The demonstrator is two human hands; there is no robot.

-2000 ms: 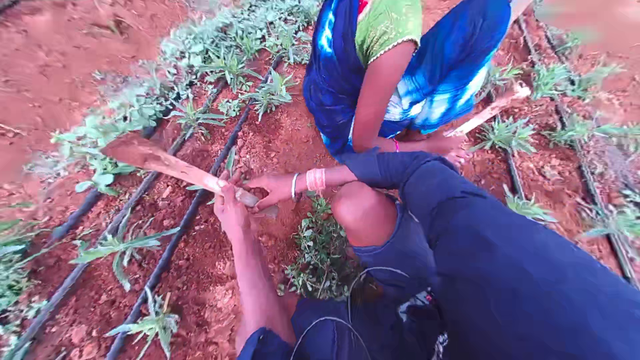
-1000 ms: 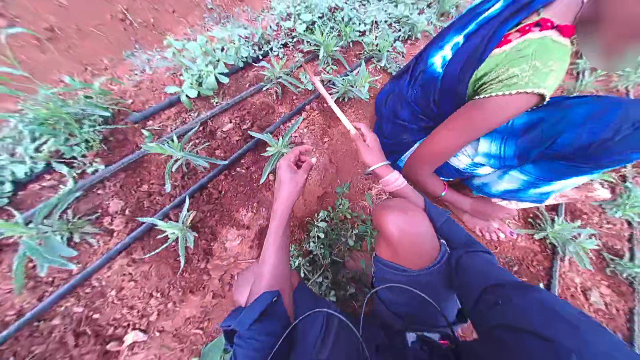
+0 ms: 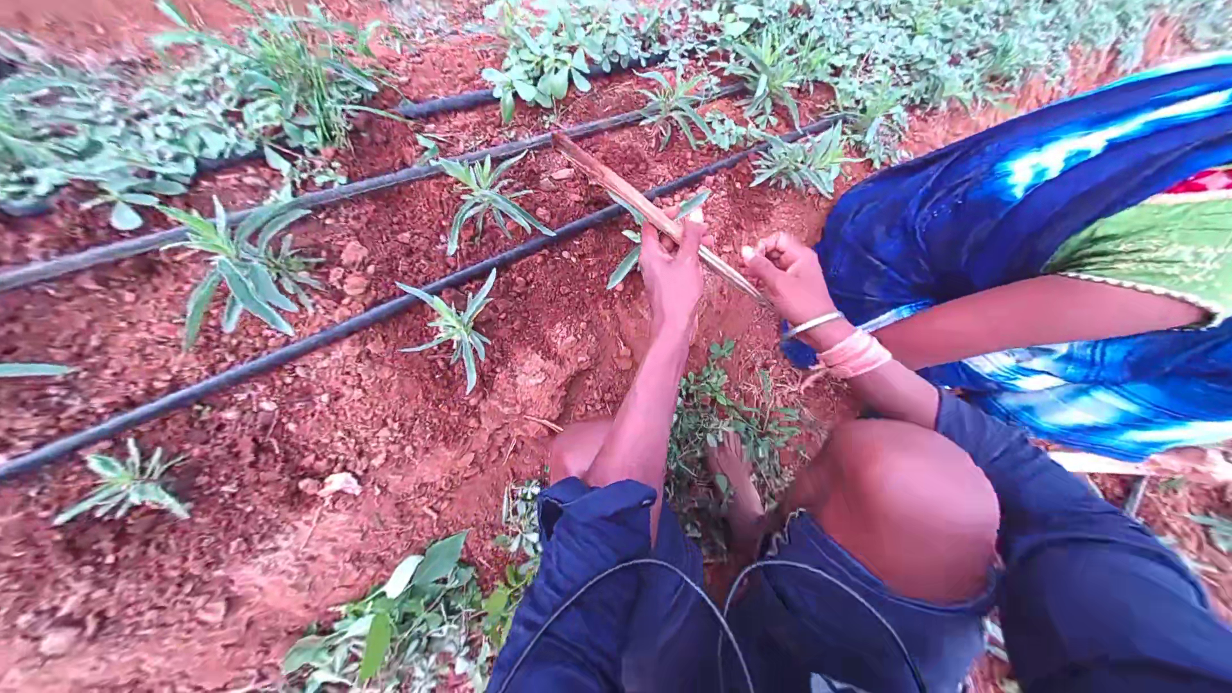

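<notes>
My left hand [image 3: 674,269] is closed around the middle of a wooden stick [image 3: 616,183], which slants from the upper left down toward my right hand. The stick's reddish-brown far end lies over a drip line, and its thin near end passes just below the fingers of my right hand [image 3: 784,274]. That hand wears a pale bangle and a pink wristband; its thumb and fingertips are pinched together near a small whitish bit. Whether they hold it I cannot tell. Beneath the stick a small leafy plant [image 3: 626,255] is partly hidden.
Black drip lines [image 3: 318,344] cross the red soil between young narrow-leaved plants [image 3: 460,327]. Weeds [image 3: 731,414] grow beside my foot, and pulled-looking greenery [image 3: 414,606] lies lower left. A person in blue cloth [image 3: 924,221] sits close at my right.
One second ago my right hand held the stick and my left hand was off it; now my left hand grips it. The view has shifted.
</notes>
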